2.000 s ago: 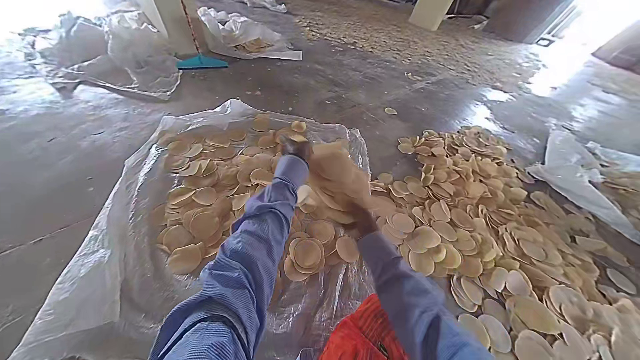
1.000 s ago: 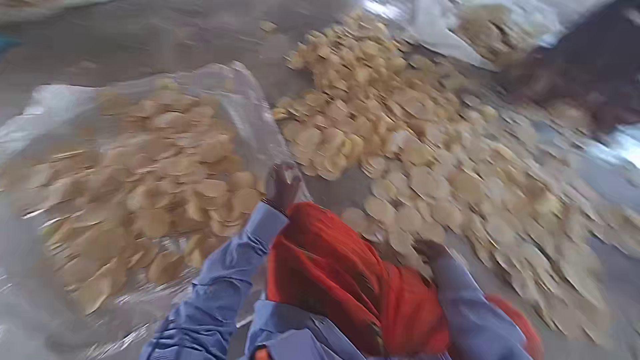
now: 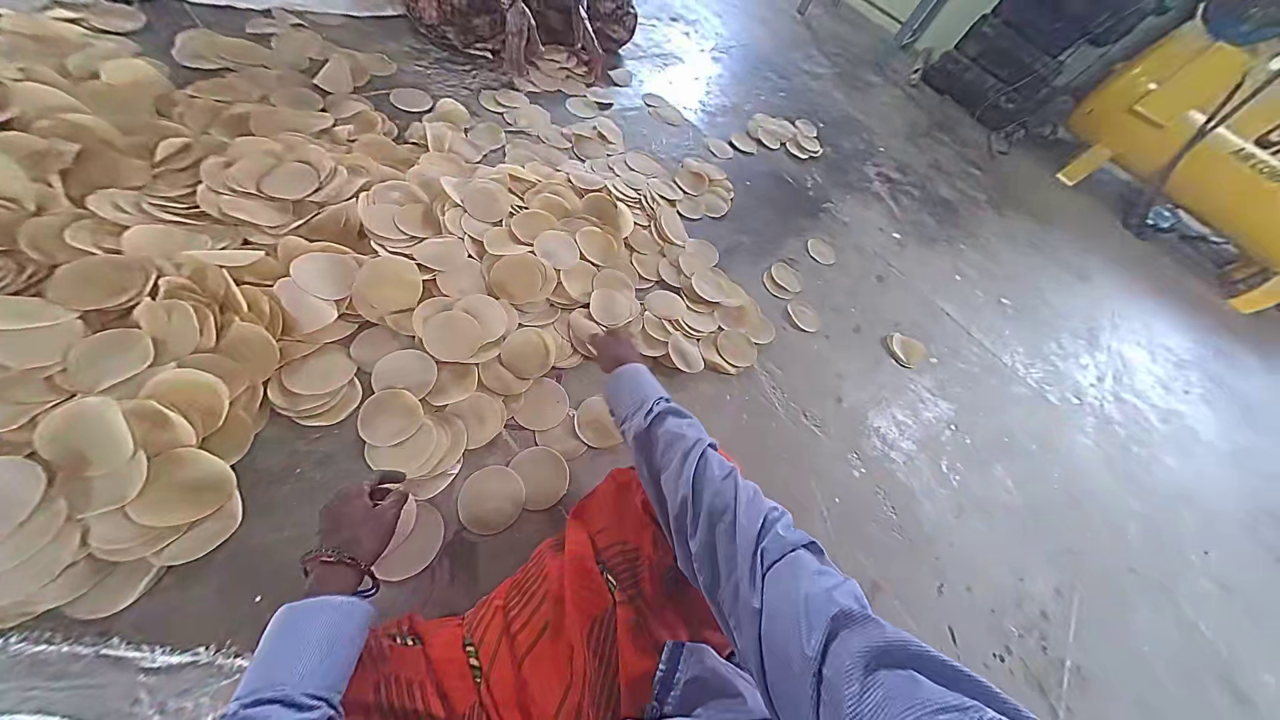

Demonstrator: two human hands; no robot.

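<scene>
A broad pile of thin, round, tan discs [image 3: 520,275] covers the floor at the left and centre. My left hand [image 3: 360,520], with a bracelet at the wrist, is closed on the edge of a few discs [image 3: 412,545] at the near side of the pile. Farther forward, my right hand [image 3: 615,350] reaches into the near right edge of the pile. Its fingers touch discs there, but whether they grip any cannot be told. Two single discs [image 3: 491,499] lie side by side between my hands, close to my red cloth.
A plastic sheet's edge [image 3: 120,650] lies at the lower left. Another person's hands [image 3: 550,50] are over discs at the top. A yellow metal tank [image 3: 1190,140] on feet and dark stacked objects [image 3: 1030,60] stand at the upper right. Small groups of discs [image 3: 905,349] lie apart on the floor.
The view has swung right, away from the plastic sheet heaped with discs. Two seconds ago both my hands held a bunch of discs over that sheet; now they are apart at the floor pile.
</scene>
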